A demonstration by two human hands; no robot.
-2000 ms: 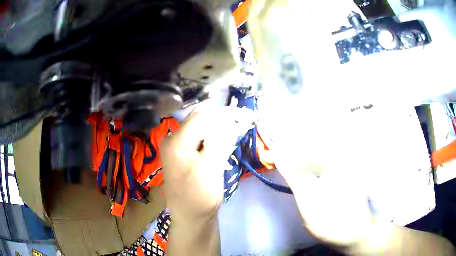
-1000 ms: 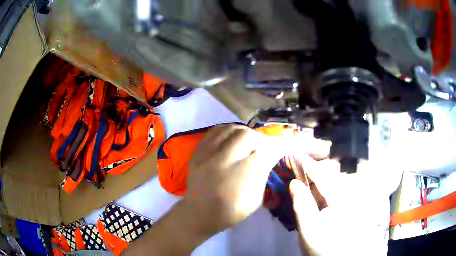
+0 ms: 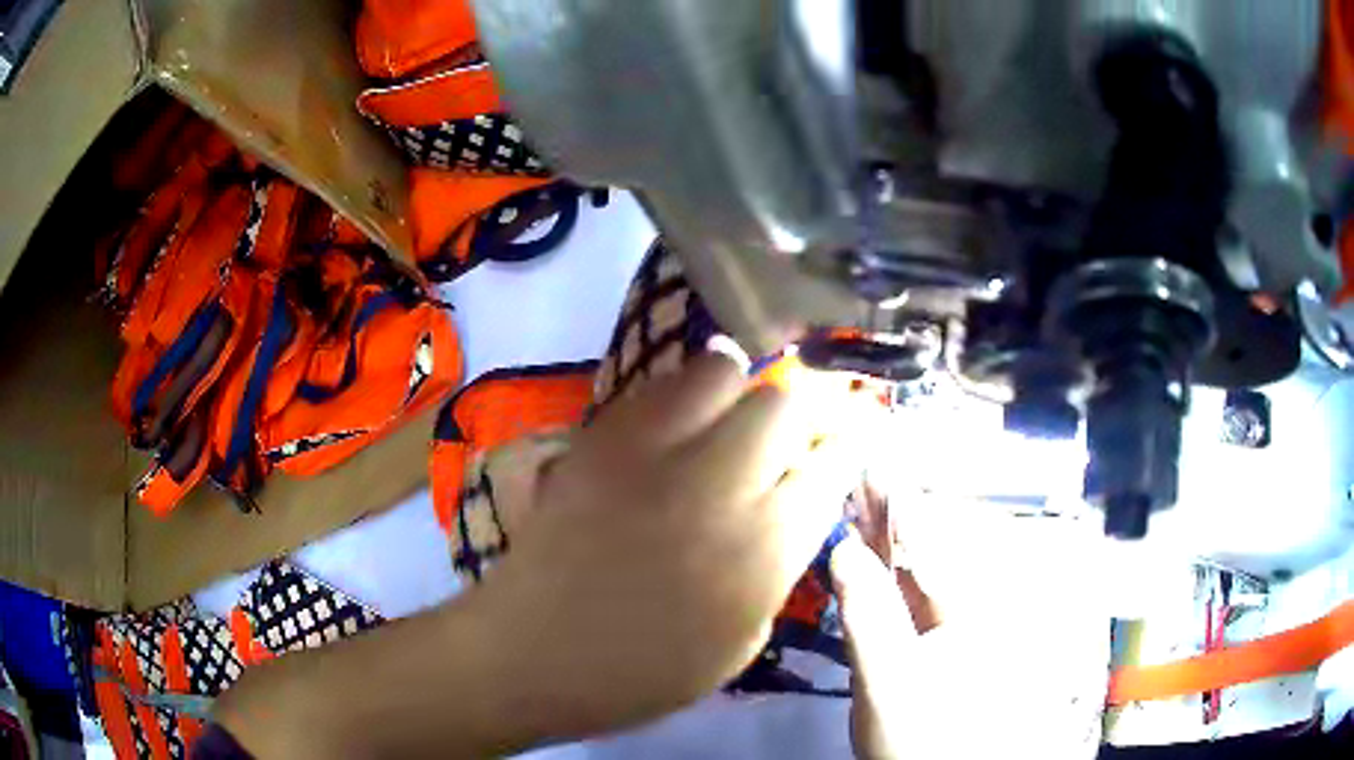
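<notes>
A part-sewn pouch [image 3: 520, 398], orange with navy-and-cream print, lies under the sewing machine head [image 3: 668, 119]. My left hand [image 3: 639, 520] presses over it from the left, fingers at the fabric beside the presser foot [image 3: 876, 352]. Print shows above and left of my left hand. My right hand [image 3: 950, 624] is at the right of the work, its fingers holding an edge of the pouch with a narrow brownish strip [image 3: 906, 572]. Bright light washes out the needle area and much of my right hand.
An open cardboard carton [image 3: 297, 535] with orange gussets [image 3: 282, 356] stands at left. A panel stack [image 3: 178, 653] lies lower left. Another orange-and-print pouch [image 3: 446, 119] lies behind the carton. The black cylinder [image 3: 1136, 401] hangs at right. An orange strip [image 3: 1247, 653] crosses the lower right.
From one second ago, printed fabric now shows around my left hand, where mostly orange showed. The machine head appears farther right as the view shifted. Both hands stay on the work.
</notes>
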